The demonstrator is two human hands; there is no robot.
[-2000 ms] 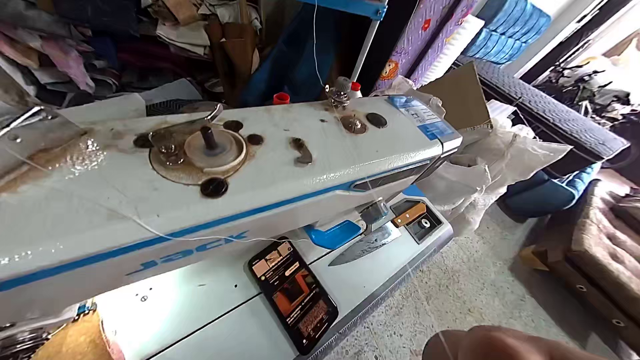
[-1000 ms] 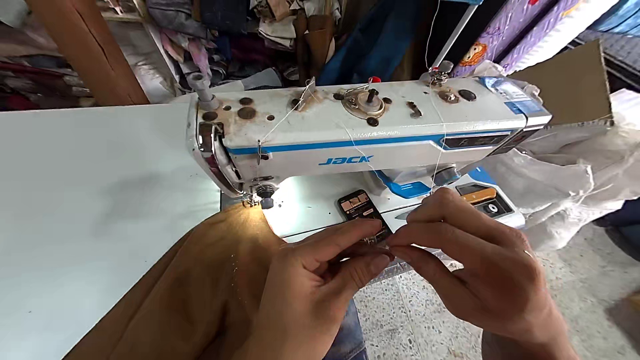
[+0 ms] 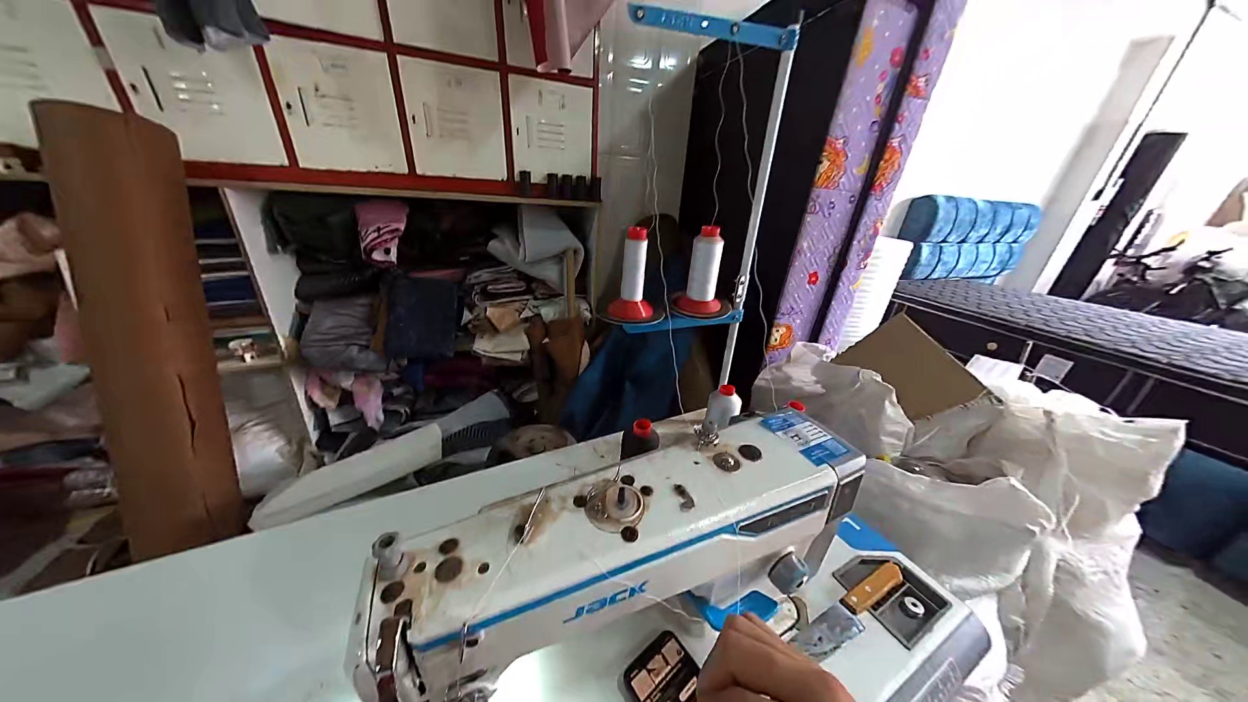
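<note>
One hand, by its place my right hand [image 3: 765, 663], shows at the bottom edge, fingers curled, in front of a white Jack sewing machine [image 3: 634, 556]. A thin thread runs down toward its fingertips; whether they pinch it is unclear. Beside the hand, a smartphone [image 3: 661, 668] with a lit screen lies on the machine bed. Right of the hand are a metal blade [image 3: 829, 632] and a wooden handle [image 3: 873, 587]. Two white thread cones [image 3: 634, 268] with red tops stand on the blue thread stand [image 3: 682, 320] behind the machine. My left hand is out of view.
The white table [image 3: 224, 604] extends left. A tall brown roll [image 3: 146, 341] stands behind it, near shelves of folded fabric [image 3: 419, 317] below white lockers [image 3: 346, 112]. White sacks [image 3: 975, 517] and a cardboard piece [image 3: 912, 370] are at the right, before a mattress [image 3: 1092, 317].
The view has tilted up to the lockers and thread stand. A second ago both hands were together in front of the machine over brown fabric; now one hand shows, low at the bottom edge.
</note>
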